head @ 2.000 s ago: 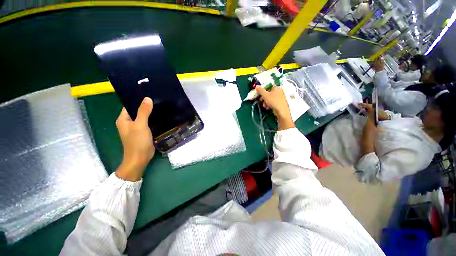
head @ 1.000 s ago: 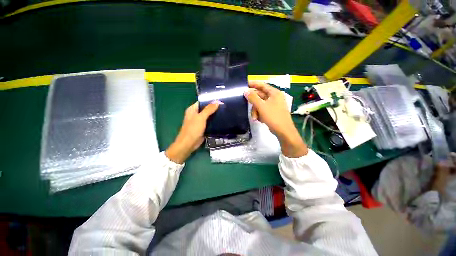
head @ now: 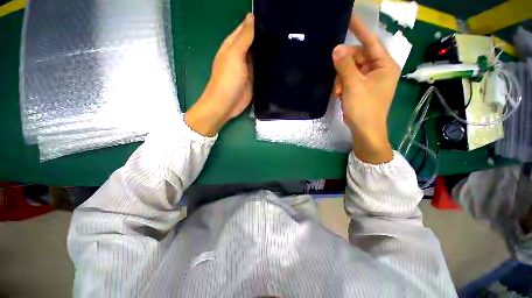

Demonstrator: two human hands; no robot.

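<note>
A black tablet screen assembly (head: 296, 70) with a small white label is held over a bubble sheet (head: 303, 131); its far end is cut off by the top edge. My left hand (head: 228, 75) holds its left edge, with the fingers partly hidden. My right hand (head: 366, 78) holds its right edge, thumb near the face. No electronics strip shows at the near end. The white dispensing syringe (head: 446, 71) with a green cap lies on the controller at the right, out of my hands.
Bubble-wrap sheets (head: 99, 75) are stacked at the left. The black controller (head: 452, 125) with a red light and a cream card (head: 487, 110) stands right, with looped hose (head: 423, 116). A crumpled white wipe (head: 399, 13) lies near the yellow line. Another person's sleeve (head: 496, 201) shows at far right.
My right hand has let go of the syringe and moved to the screen's right edge. The screen has been turned, and its electronics end no longer shows at the near side. The view has tilted down.
</note>
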